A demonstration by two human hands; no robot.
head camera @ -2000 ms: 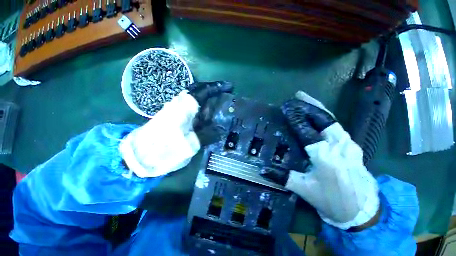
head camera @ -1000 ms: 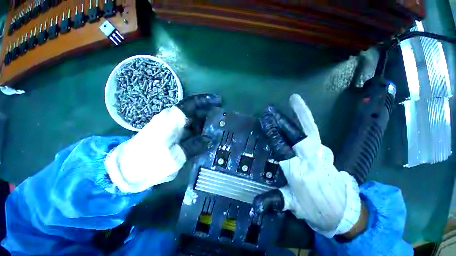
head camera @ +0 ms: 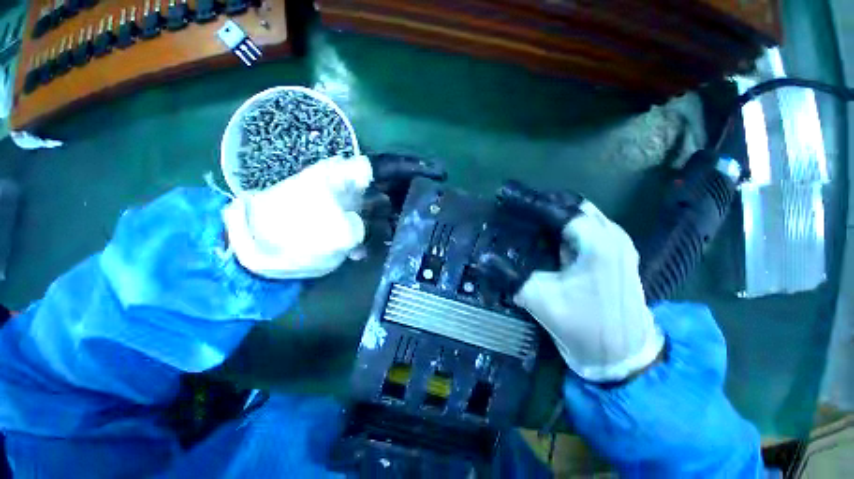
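Note:
The dark jig cover plate (head camera: 379,332) lies in front of me, with a silver finned heatsink (head camera: 459,323) across its middle. Two black transistors (head camera: 432,266) with screws show in the upper windows; my right hand covers the third window. Yellow shows in two lower windows. My left hand (head camera: 309,217), in a white glove with black fingertips, is at the plate's far left corner; its grip is unclear. My right hand (head camera: 581,290), gloved alike, is over the plate's upper right, thumb and fingers apart, thumb near the middle upper window.
A white bowl of screws (head camera: 290,136) stands beyond my left hand. An orange-brown transistor tray (head camera: 150,65) with a loose transistor (head camera: 238,42) is far left. Stacked red-brown boards (head camera: 562,42) lie beyond. The black electric screwdriver (head camera: 693,220) and silver finned pieces (head camera: 785,224) are at right.
My right hand has moved up and inward over the upper windows; its thumb has left the heatsink's right end. My left hand has shifted slightly, and its wrist now overlaps the bowl's near rim.

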